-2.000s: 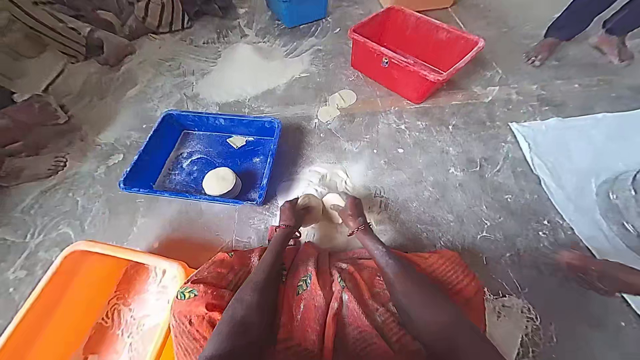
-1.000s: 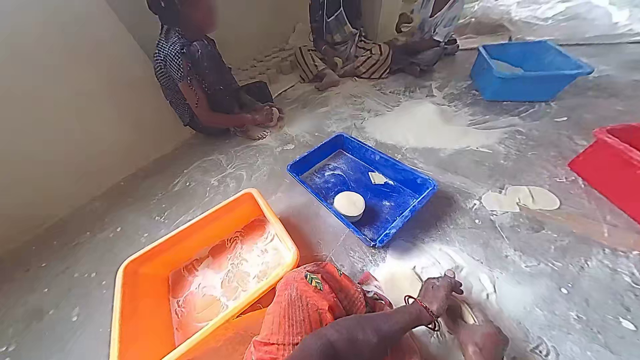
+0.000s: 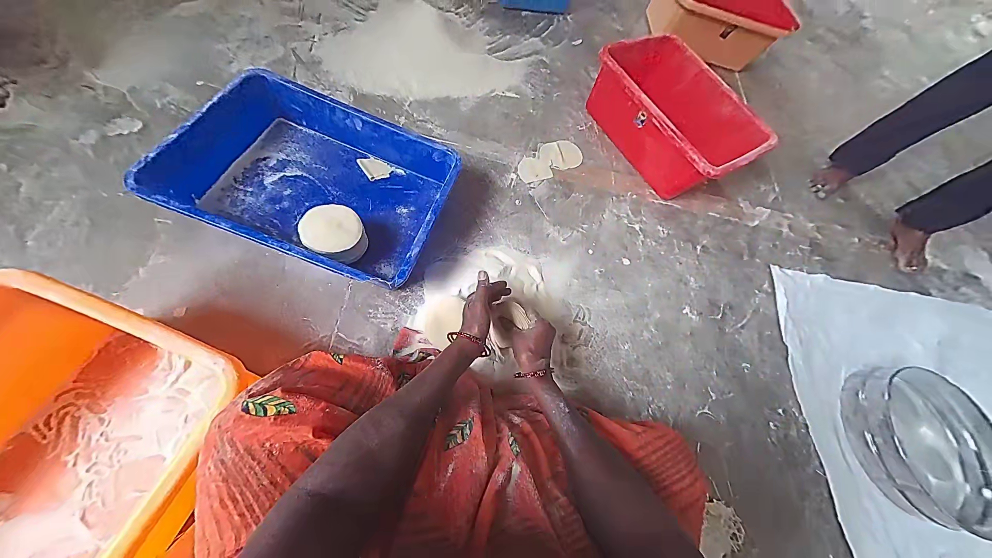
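Note:
Both my hands are close together over a white floury patch (image 3: 500, 267) on the floor, in front of my lap. My right hand (image 3: 535, 341) is closed on some thin round dough discs (image 3: 511, 319), seen partly between the hands. My left hand (image 3: 482, 310) is upright beside them, its palm toward the discs and its fingers apart. Another pale dough disc (image 3: 443, 319) lies on the flour just left of my left hand. A round stack of dough discs (image 3: 333, 231) stands in the blue tray (image 3: 186, 203), with a folded dough piece (image 3: 375, 168) farther back.
An orange tub (image 3: 178, 341) with flour stands at the left. Loose dough discs (image 3: 559, 155) lie near a red bin (image 3: 647, 147), with a tan bin (image 3: 701, 35) behind. A flour heap (image 3: 415, 54) is at the back. A person's feet (image 3: 908, 244) and a metal vessel (image 3: 930, 449) on white cloth (image 3: 821, 333) are at the right.
The view swung left and came back. Two seconds ago each hand held a side of the pale discs; now the left hand is raised upright beside the right.

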